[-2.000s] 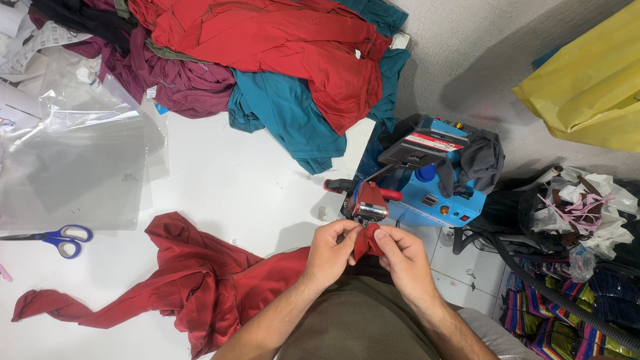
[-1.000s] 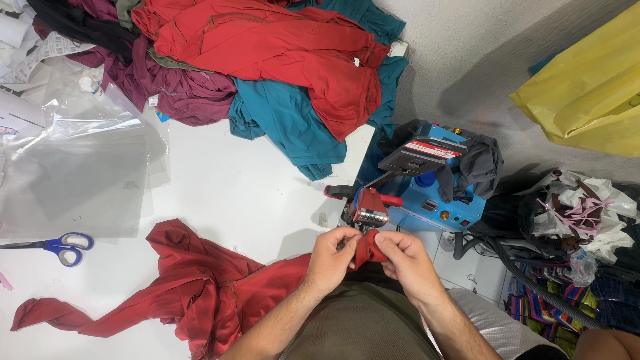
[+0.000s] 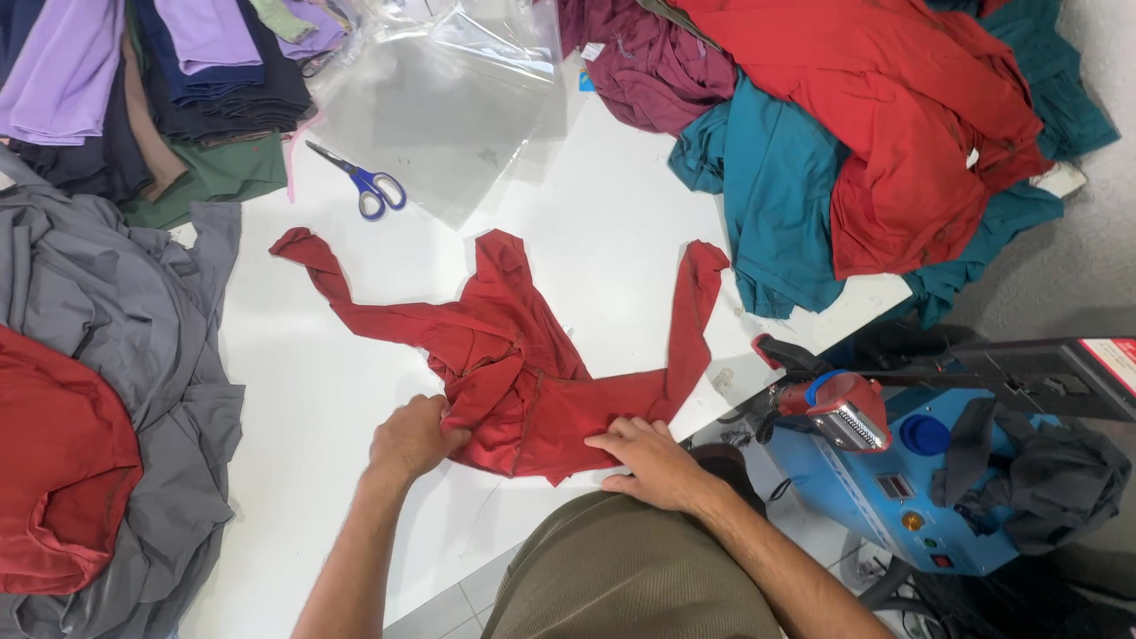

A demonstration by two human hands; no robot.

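A red garment (image 3: 577, 408) lies crumpled on the white table (image 3: 311, 515), with its two sleeves reaching away from me. My left hand (image 3: 415, 437) grips the garment's left edge, fingers curled over the cloth. Resting on its lower right part is my right hand (image 3: 652, 461), palm down with the fingers spread a little. Right of the garment, past the table edge, a red-bodied trimming head with a metal comb (image 3: 848, 415) is mounted by a blue machine (image 3: 887, 488).
Blue-handled scissors (image 3: 368, 185) lie beyond the garment, beside clear plastic bags (image 3: 444, 115). Red (image 3: 923, 133) and teal garments (image 3: 781, 186) are heaped at the back right. Grey cloth (image 3: 177, 355) and another red garment (image 3: 62, 470) lie at the left.
Both hands have moved left, away from the trimming head where they held part of the red garment. The garment is now wholly on the table. The view has swung left.
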